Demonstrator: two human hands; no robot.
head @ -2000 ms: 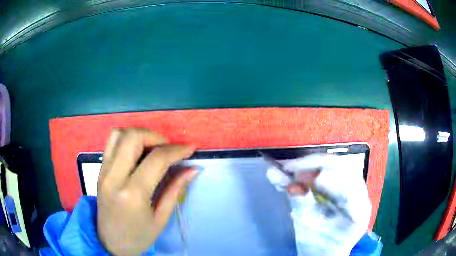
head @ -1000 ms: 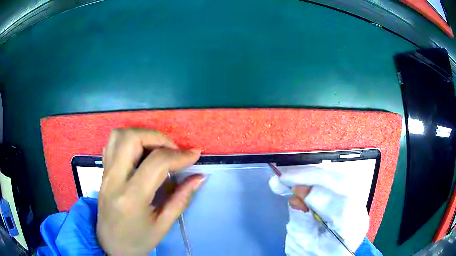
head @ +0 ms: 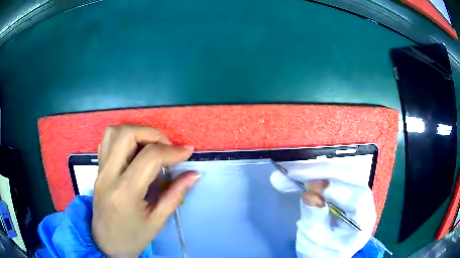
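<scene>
A white panel (head: 222, 201) in a black frame lies on a red-orange foam pad (head: 262, 121). My left hand (head: 133, 194), bare, is over the panel's left part. Its index fingertip is at the black edge strip (head: 232, 155); index finger and thumb tips are apart. A thin pale rod (head: 180, 234) with a yellow part passes through its curled fingers, partly hidden. My right hand (head: 330, 211), in a white glove with bare fingertips showing, holds a thin metal tool (head: 345, 217) with a yellow mid-section. The tool's tip is at or near the strip.
The bench (head: 202, 55) is glossy green. A glossy black panel (head: 426, 146) lies at the right. A red-orange edge (head: 451, 214) shows at the lower right, and another pad (head: 434, 15) at the upper right. A pale and blue item (head: 9, 214) in a black holder is at the left rim.
The view has shifted slightly. Both hands keep nearly the same places along the edge strip. The right hand's tool has changed its angle slightly, and more of its rear end shows.
</scene>
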